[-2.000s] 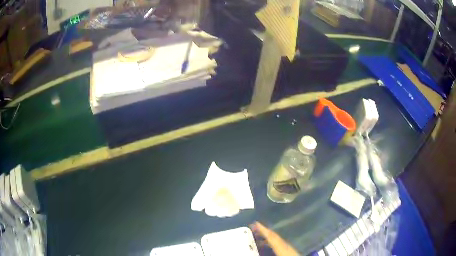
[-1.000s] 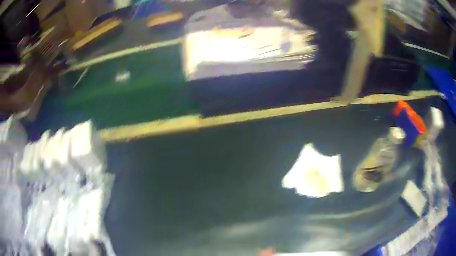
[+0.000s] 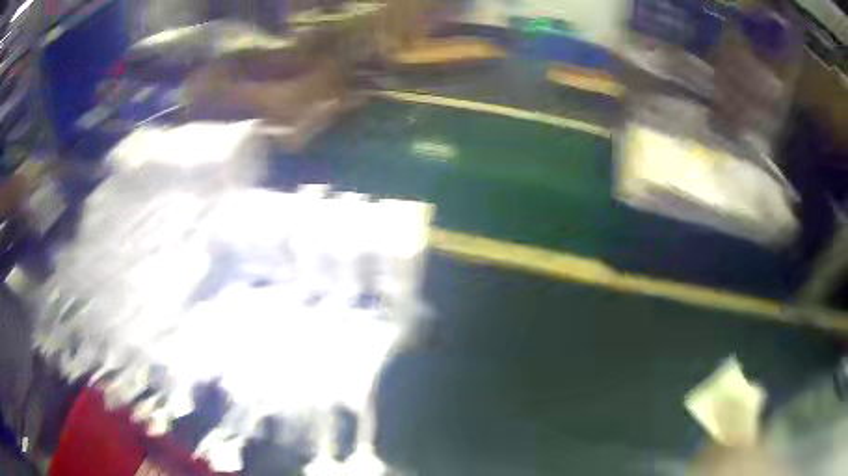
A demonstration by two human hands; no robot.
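The picture is strongly blurred. Rows of white power strips [image 3: 325,223] stand at the left, overexposed and run together, with bagged cords [image 3: 307,344] towards me. The white wiping cloth [image 3: 725,402] lies on the dark green bench at the lower right. A blurred skin-toned patch [image 3: 739,459] at the bottom edge just below the cloth looks like part of my right hand; its fingers and any hold cannot be made out. I cannot make out my left hand.
A pale yellowish strip [image 3: 595,271] crosses the bench. A paper stack [image 3: 697,181] lies beyond it at the right. A red object [image 3: 88,437] is at the lower left. Brown shapes and a blue panel [image 3: 86,70] show at the upper left.
The view has swung left: the power strip rows now fill much of the left side, and the cloth and papers have shifted right. The bottle and orange-blue item have left the picture.
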